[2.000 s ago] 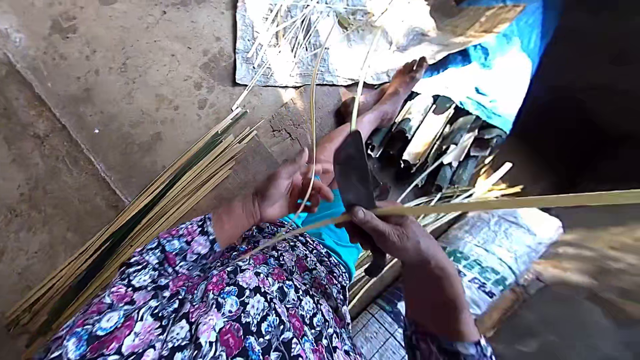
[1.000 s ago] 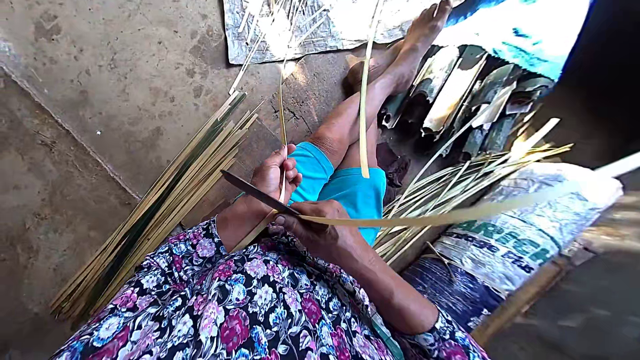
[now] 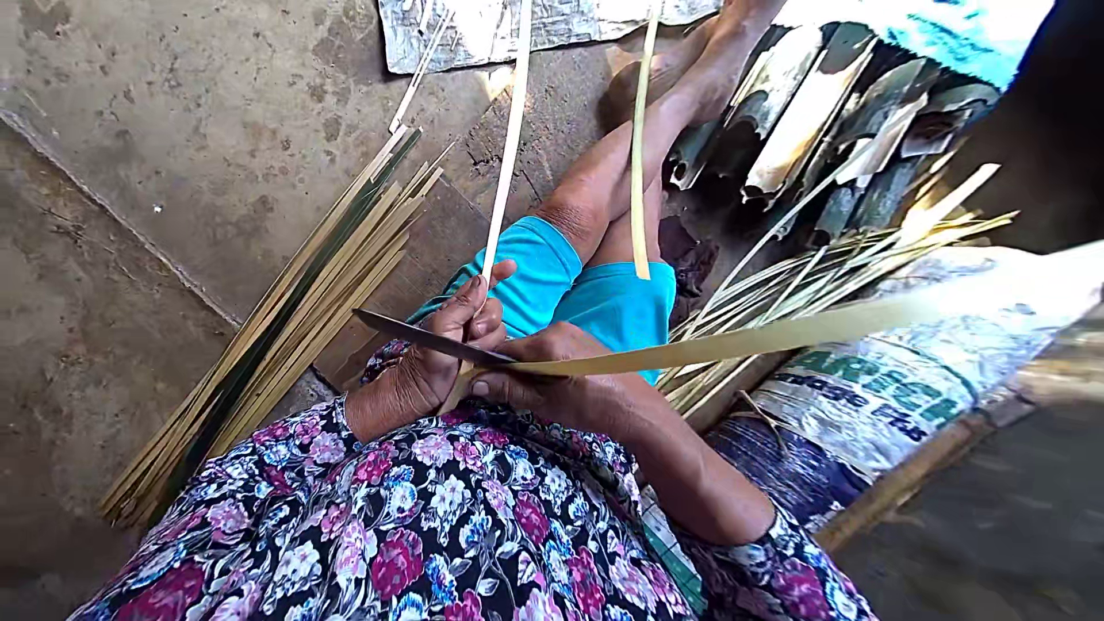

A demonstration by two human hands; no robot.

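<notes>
My left hand (image 3: 461,332) grips a narrow bamboo strip (image 3: 511,138) that rises upward from the fist. Close beside it, my right hand (image 3: 552,366) is closed around a knife, whose dark blade (image 3: 423,335) points left across the left fingers. A wider bamboo strip (image 3: 733,345) runs from the blade and right hand out to the right edge, blurred at its far end. Another pale strip (image 3: 639,164) hangs over the crossed legs, its lower end above the turquoise shorts (image 3: 625,302). The knife's handle is hidden in the right hand.
A bundle of bamboo strips (image 3: 319,293) lies on the concrete floor at left. More strips (image 3: 802,285) lie at right beside a printed sack (image 3: 862,379). Split bamboo pieces (image 3: 793,112) are stacked beyond the feet. A pale sheet (image 3: 552,26) with strips lies at the top.
Two seconds ago the blade stood upright between the hands; it now points left across the left hand. The hands have come together near the lap.
</notes>
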